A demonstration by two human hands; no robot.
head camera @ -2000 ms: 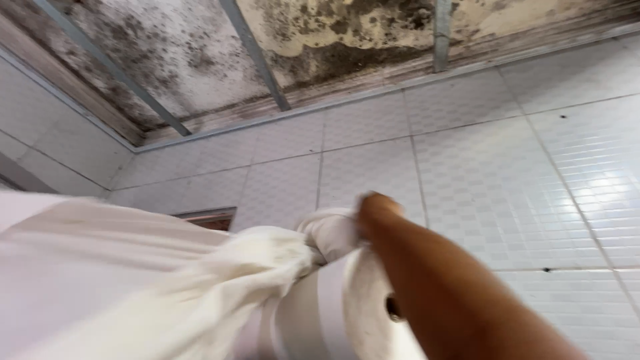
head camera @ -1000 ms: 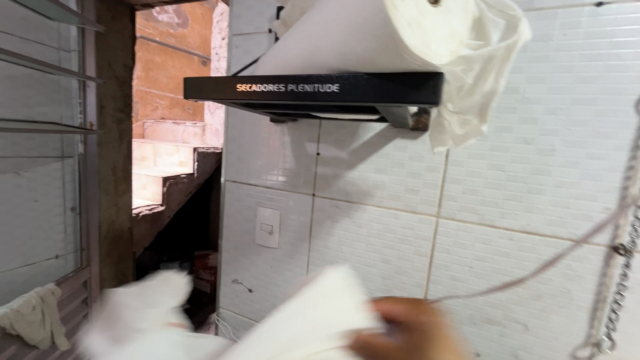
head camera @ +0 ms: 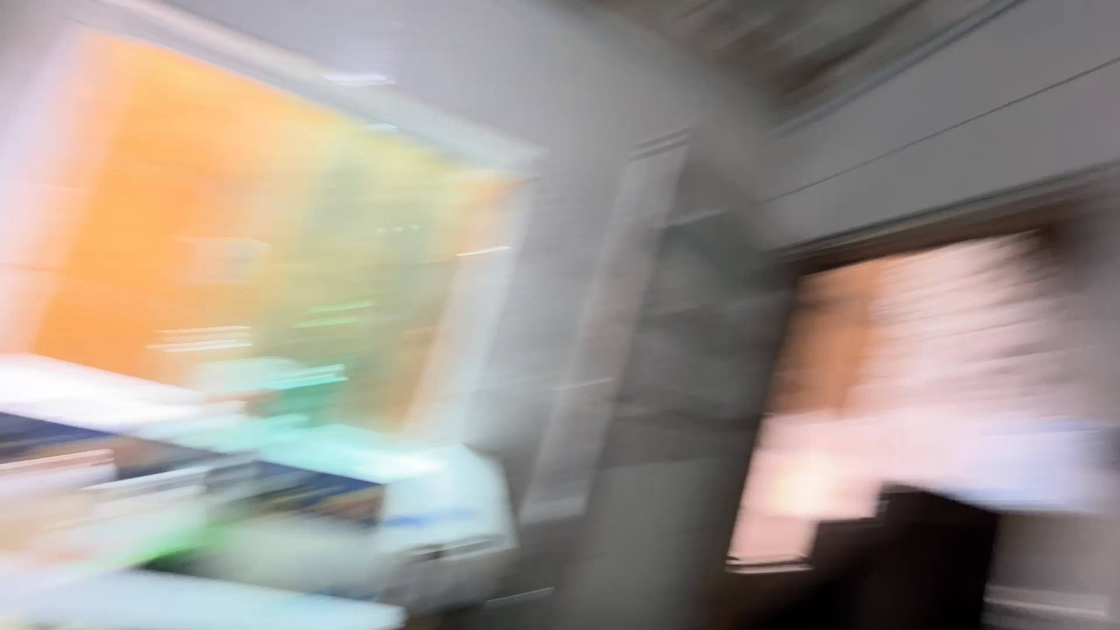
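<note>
Neither my left hand nor my right hand shows in the head view now, so what they hold or touch cannot be told. The whole picture is strongly blurred. Pale and dark items, too blurred to name, lie on what looks like a ledge [head camera: 96, 385] at the lower left. A whitish, rounded bundle or bag [head camera: 451, 516] sits at its right end. The roll of white fabric seen earlier is out of view.
An orange and yellow-green window or opening [head camera: 289, 236] with a pale frame is at the left. On the right, a doorway [head camera: 927, 350] opens onto light steps [head camera: 805, 481]. A grey tiled wall [head camera: 945, 131] rises above it.
The view has swung far around, away from the black shelf with its white roll. The hand and white cloth seen low in the frame a second ago have left view.
</note>
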